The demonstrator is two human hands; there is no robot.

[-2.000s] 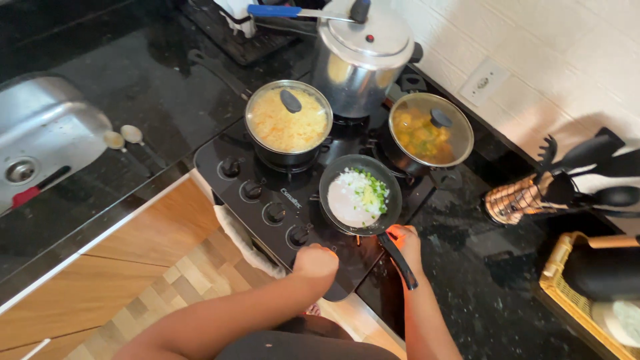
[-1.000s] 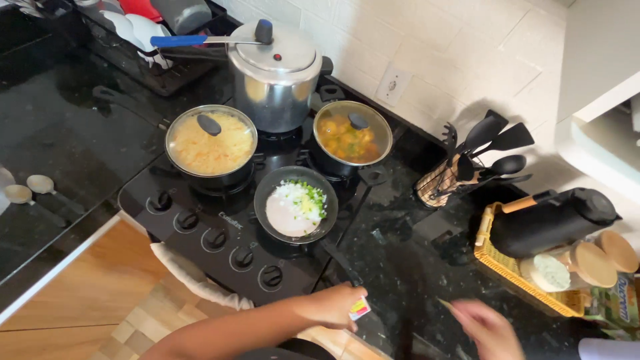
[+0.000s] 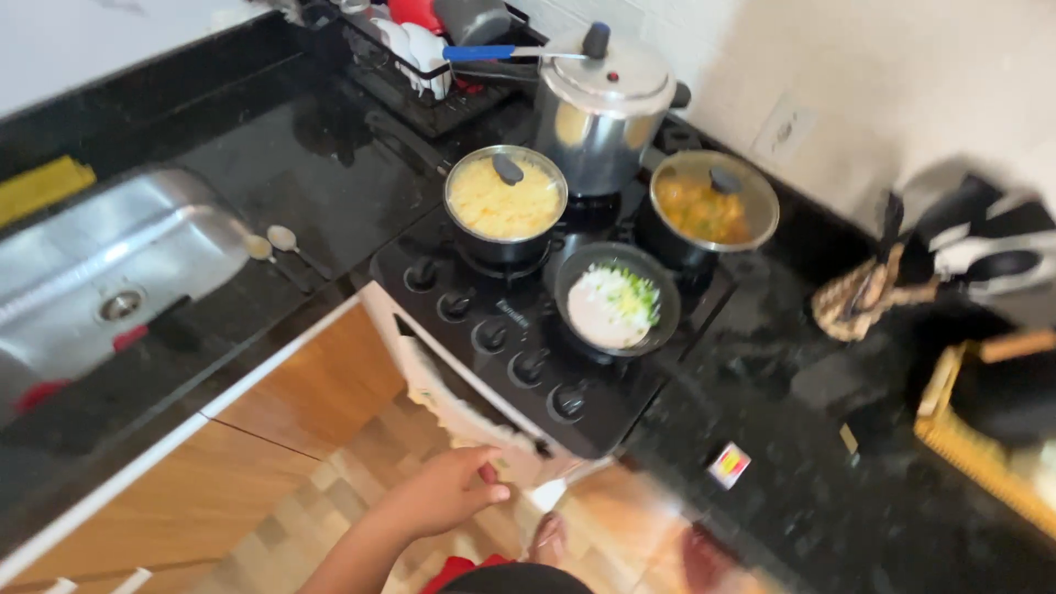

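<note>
My left hand is in front of the stove, beside its front edge, thumb and fingers loosely apart; I see nothing in it. My right hand is out of view. A small frying pan on the front right burner holds chopped green and white pieces and a pale pinkish-white substance. Left of it stands a lidded pot of yellow food. Behind it are a lidded pot of orange-brown food and a pressure cooker. A small matchbox lies on the black counter right of the stove.
A steel sink and two small spoons are at left. A blue-handled utensil rests across the pressure cooker lid. A dish rack stands behind. At right are a utensil holder, a yellow basket and a small beige piece.
The matchbox that was in my left hand one second ago is now on the counter. My left hand has moved left, off the counter's edge; my right hand has left the view.
</note>
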